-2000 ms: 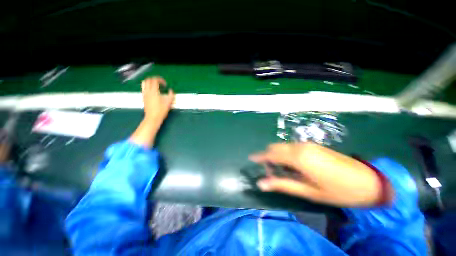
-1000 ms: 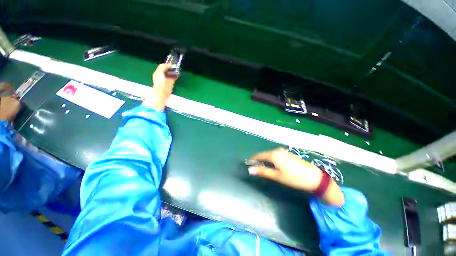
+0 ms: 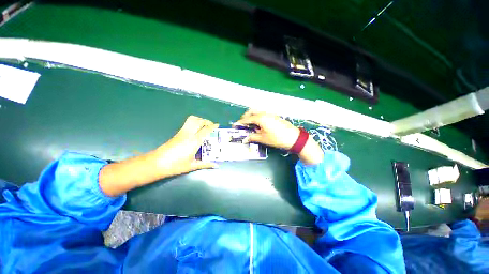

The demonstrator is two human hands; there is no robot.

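An open phone chassis [image 3: 234,152] with a pale rim lies level over the green mat in front of me. My left hand [image 3: 190,145] grips its left end, thumb along the near edge and fingers at the far edge. My right hand [image 3: 269,131], with a red wristband [image 3: 301,141], is over the far right part of the chassis. Its fingertips are pinched near a small dark item, too small to name. Part of the chassis is hidden under these fingers. White cables [image 3: 325,140] lie in a loose pile beyond my right wrist.
A white rail [image 3: 204,84] separates the mat from the green belt. A dark tray [image 3: 332,80] on the belt carries open phones. A black phone [image 3: 402,184] with a white lead lies to the right, beside small pale boxes [image 3: 443,175]. White paper [image 3: 17,84] is at far left. Another person's blue sleeve shows at right.
My left hand has come back from the belt with the phone and now holds it over the mat. My right hand has moved onto the phone. The view has turned right.
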